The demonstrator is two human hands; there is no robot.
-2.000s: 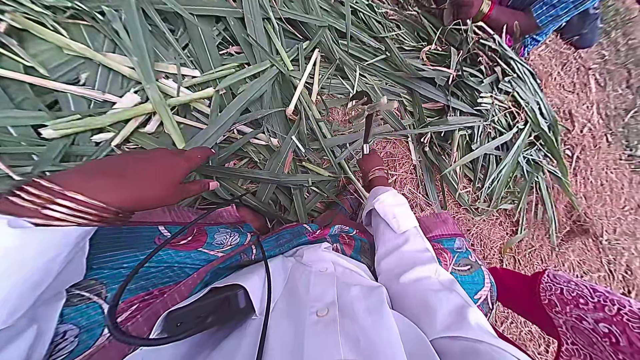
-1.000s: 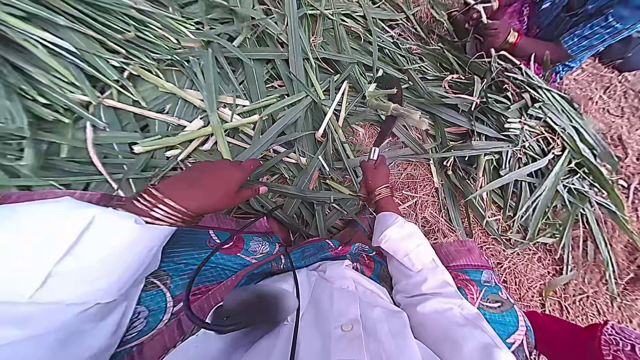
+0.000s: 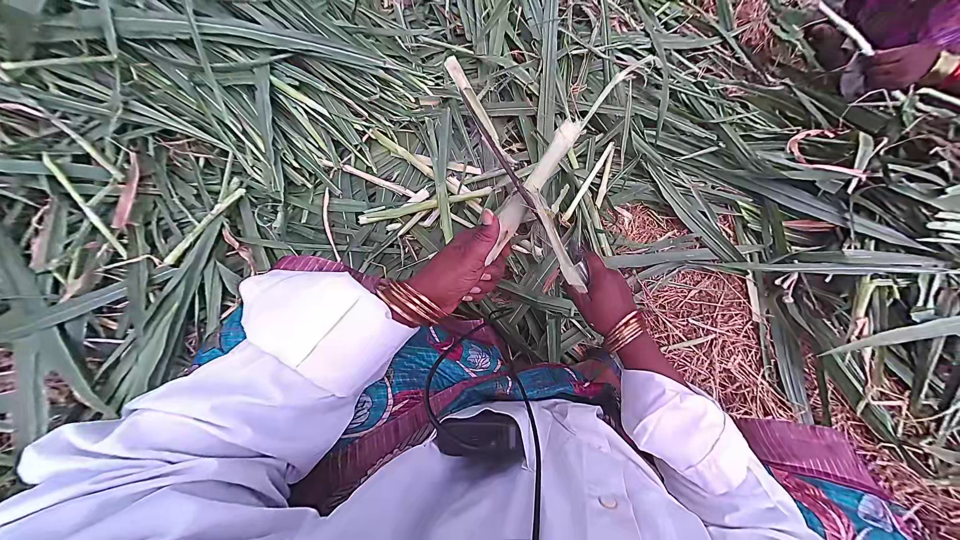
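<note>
A pale green plant stalk (image 3: 552,156) slants up and right from my left hand (image 3: 466,268), whose thumb and fingers are closed on its lower end. My right hand (image 3: 604,294) is closed on the handle end of a dark-bladed knife (image 3: 501,156), mostly hidden in the fist. The narrow blade slants up and left and crosses the stalk. A pale strip of stalk (image 3: 557,247) lies along the knife near my right fingers. Cut stalk pieces (image 3: 424,204) lie on long green leaves just beyond my hands.
Long green leaves (image 3: 315,97) cover the ground ahead and on both sides. Dry straw (image 3: 709,322) shows to the right of my right hand. Another person's hand (image 3: 900,67) is at the upper right. A black cable (image 3: 537,450) hangs over my white shirt.
My left hand has gone from lying apart over the leaves to gripping a stalk, close to my right hand. The knife blade now points up and left across that stalk.
</note>
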